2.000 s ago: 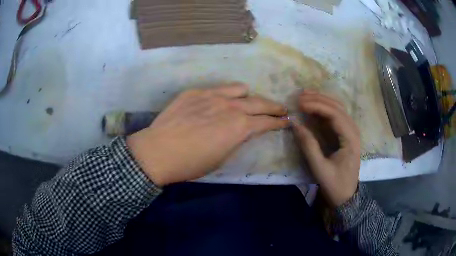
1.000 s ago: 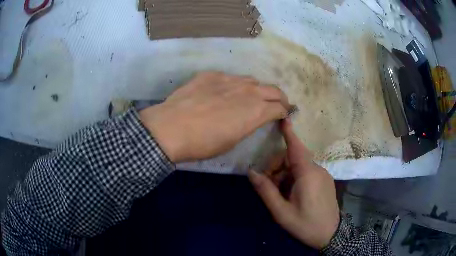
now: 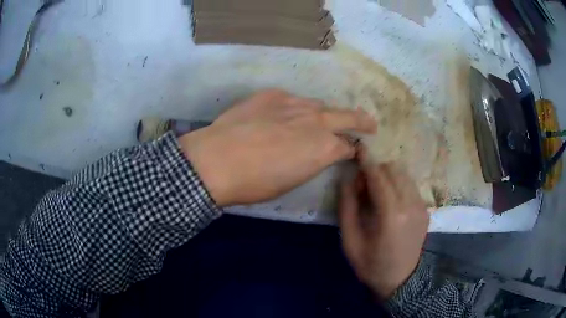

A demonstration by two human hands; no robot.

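Observation:
My left hand (image 3: 273, 149) lies palm down over the pressing template (image 3: 186, 126), whose tan-wrapped end shows at its left by the checked cuff. The rest of the template is hidden under the hand. My right hand (image 3: 388, 220) is blurred, its fingers curled, its fingertips close to my left fingertips at the template's right end. A small dark bit shows between the fingertips; whether a fabric tab is there or in the right hand cannot be told.
Ridged rows of pressed brown tabs (image 3: 264, 23) lie at the top. The steam iron (image 3: 496, 127) rests at the right on a dark pad (image 3: 515, 196). A narrow fabric tie (image 3: 26, 46) curls at the far left. A pale fabric piece (image 3: 406, 9) and white scraps (image 3: 487, 28) lie at the upper right.
My right hand has turned and moved up towards my left fingertips from its lower place a second ago. My left hand stays over the template, its fingers slightly shifted. The view has moved a little.

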